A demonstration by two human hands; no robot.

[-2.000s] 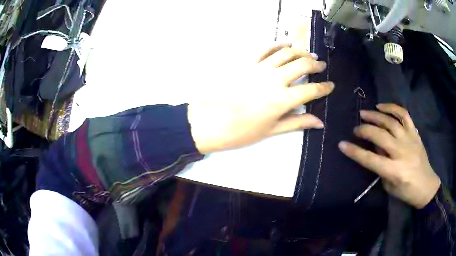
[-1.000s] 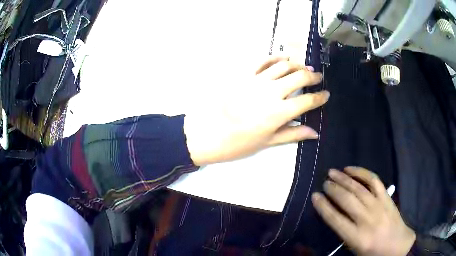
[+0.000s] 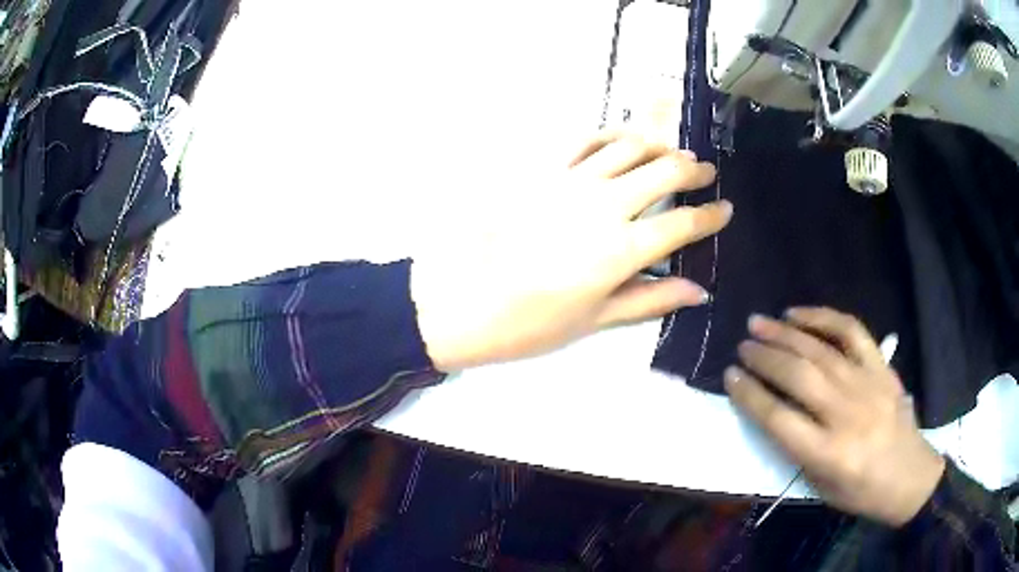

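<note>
A black garment panel (image 3: 810, 240) lies on the white tabletop under the sewing machine head (image 3: 771, 50), with pale stitch lines along its left edge. My left hand (image 3: 570, 251) lies flat, fingers spread, fingertips on the stitched edge below the presser foot (image 3: 723, 123). My right hand (image 3: 832, 408) rests on the panel's lower part with its fingers bent. A thin pale tool (image 3: 779, 499) sticks out on both sides of my right hand, which seems to hold it. The needle is too small to make out.
A bundle of dark pieces (image 3: 84, 201) tied with pale cord (image 3: 151, 110) lies at the left table edge. A ribbed cream knob (image 3: 866, 170) sits on the machine's front. The brown-edged table (image 3: 503, 447) curves in front of my plaid-clothed lap.
The panel has moved up, away from me, under the machine; its lower end now shows on the tabletop. My right hand went down towards me, then partly back up. My left hand has barely moved.
</note>
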